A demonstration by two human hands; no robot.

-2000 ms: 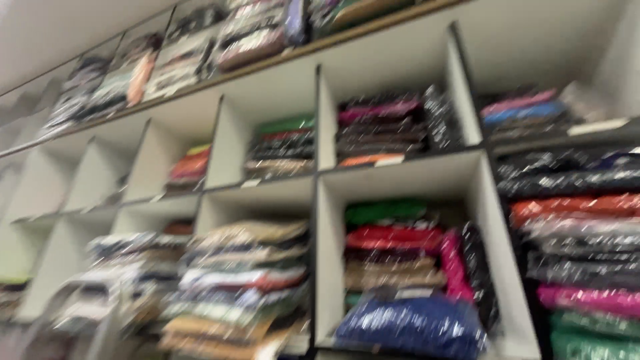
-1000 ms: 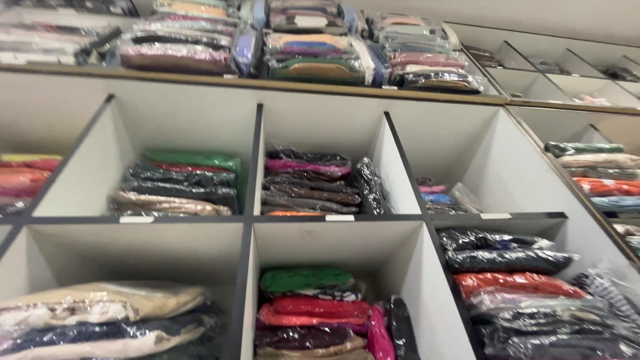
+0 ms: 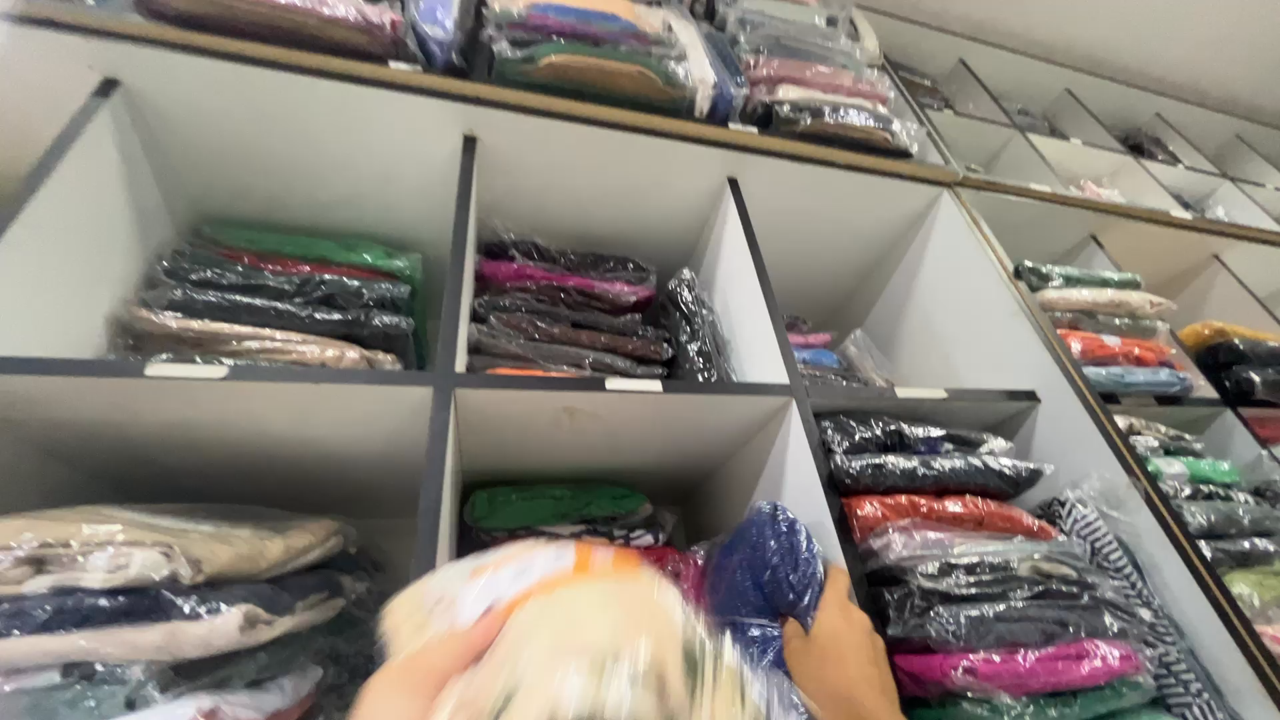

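In the head view, my left hand (image 3: 435, 670) is at the bottom centre, against a blurred bundle of cream garments in clear plastic (image 3: 590, 640) with an orange stripe. My right hand (image 3: 840, 655) grips a blue garment in a plastic bag (image 3: 768, 570), which stands tilted beside the bundle. Both are in front of the middle lower cubby, where a green bagged garment (image 3: 560, 506) tops a stack. The bundle and the blue bag hide most of that stack. The fingers of my left hand are partly hidden and blurred.
Black-edged white cubbies (image 3: 441, 470) hold bagged clothes. Beige and navy garments (image 3: 170, 560) lie at lower left; a stack with a red bag (image 3: 950, 515) stands at right. More bagged stacks (image 3: 600, 65) line the upper shelf (image 3: 300, 60). Other cubbies run along the far right.
Both my hands, the cream bundle and the upright blue bag have come into view at the bottom. A blue bag lay in the middle lower cubby two seconds ago. The view has swung right.
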